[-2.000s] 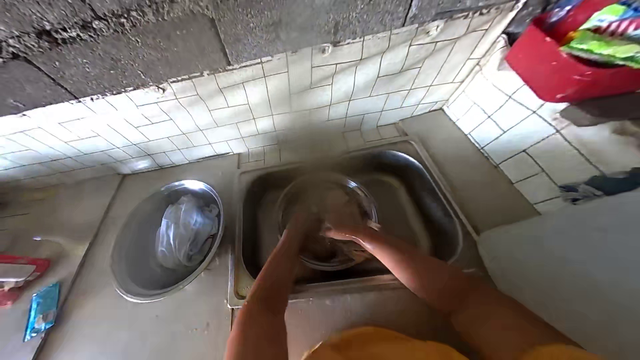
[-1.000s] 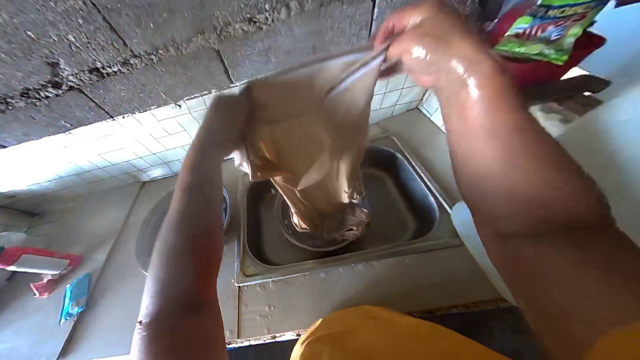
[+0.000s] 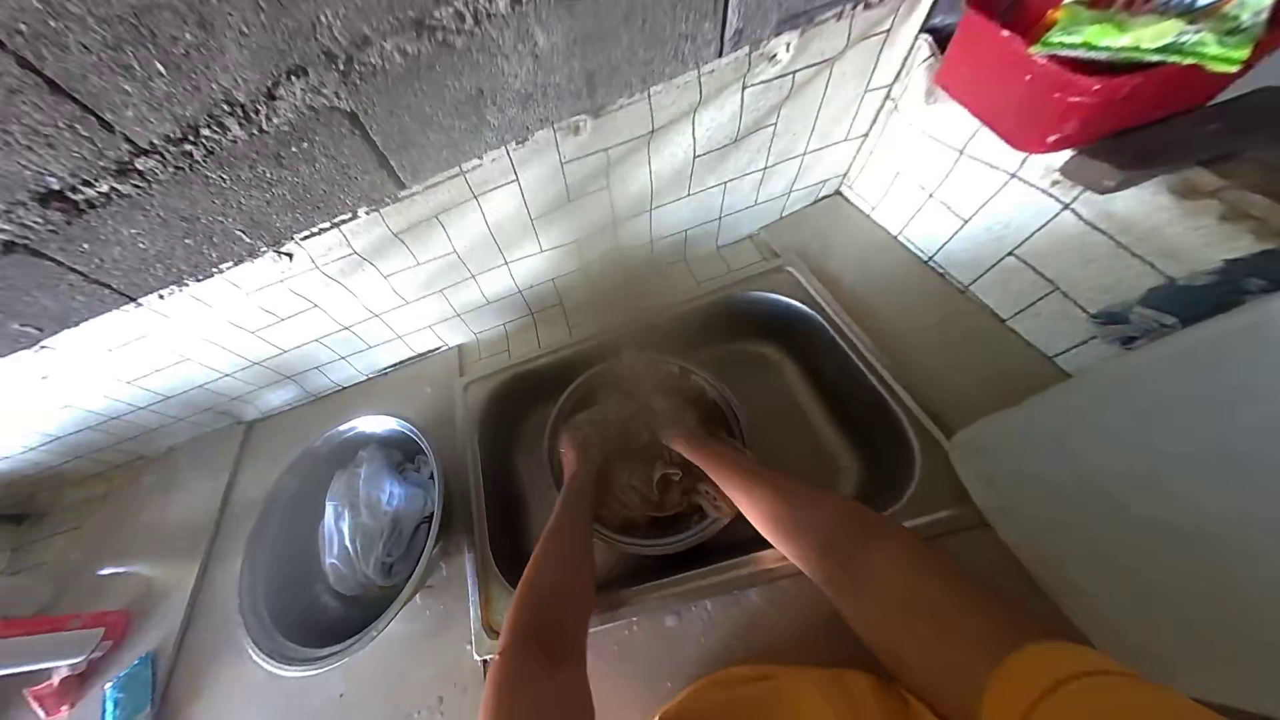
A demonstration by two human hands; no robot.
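A round metal basin (image 3: 664, 546) stands in the left part of a stainless steel sink (image 3: 890, 440). Wet brownish cloth (image 3: 660, 485) lies bunched inside it. My left hand (image 3: 588, 440) reaches into the basin at its left side, and my right hand (image 3: 685, 425) is in it to the right of centre. Both hands are at the cloth, but a blurred haze over the basin hides the fingers, so their grip cannot be made out. Left of the sink, a second metal basin (image 3: 290, 560) holds a crumpled whitish cloth (image 3: 375, 520).
A red plastic container (image 3: 1050, 95) with green packets hangs over the upper right. Tiled wall (image 3: 540, 220) runs behind the sink. A blue packet (image 3: 128, 690) and a red and white object (image 3: 60, 645) lie at the lower left. A pale surface (image 3: 1140, 490) borders the right side.
One second ago both hands held the brownish cloth stretched up above the basin. Now the cloth and both hands are down in the basin.
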